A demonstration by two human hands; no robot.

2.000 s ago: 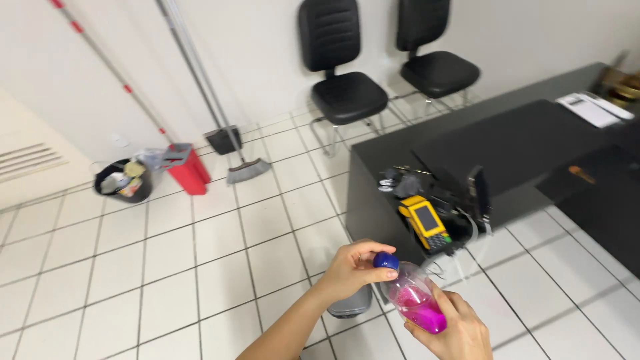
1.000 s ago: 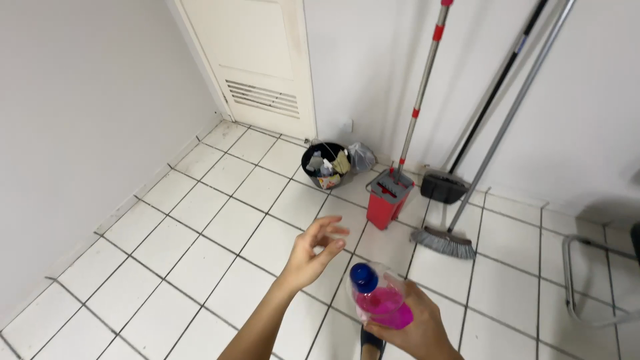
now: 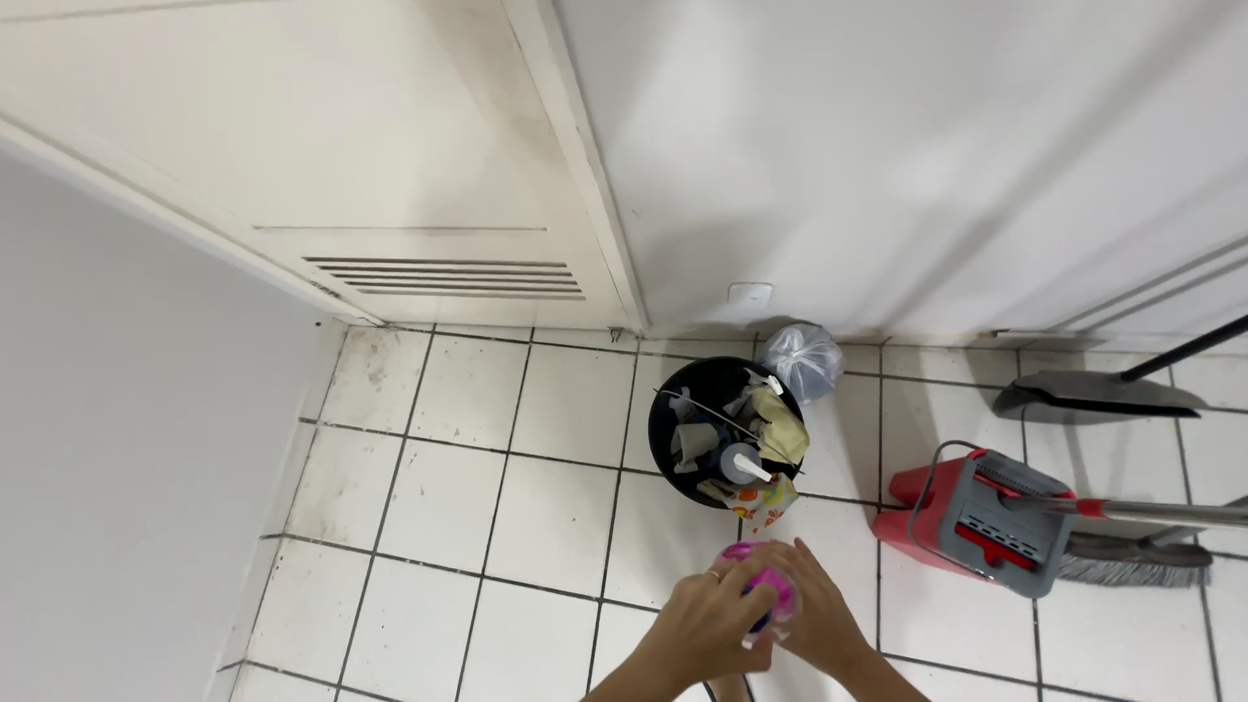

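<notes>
A clear plastic bottle of pink liquid is between my two hands at the bottom centre, its dark blue cap mostly hidden by fingers. My left hand, a ring on one finger, grips the cap end. My right hand wraps the bottle's other side. Just beyond them on the floor stands a round black bucket, holding cloths, a bottle with a white nozzle and a patterned cloth or packet.
A knotted plastic bag leans by the wall behind the bucket. To the right stand a red and grey mop bucket with a mop handle, a broom head and a dustpan. A door with a vent is at upper left.
My left hand, apart from the bottle one second ago, is now on its cap end. The view has swung left and nearer to the black bucket.
</notes>
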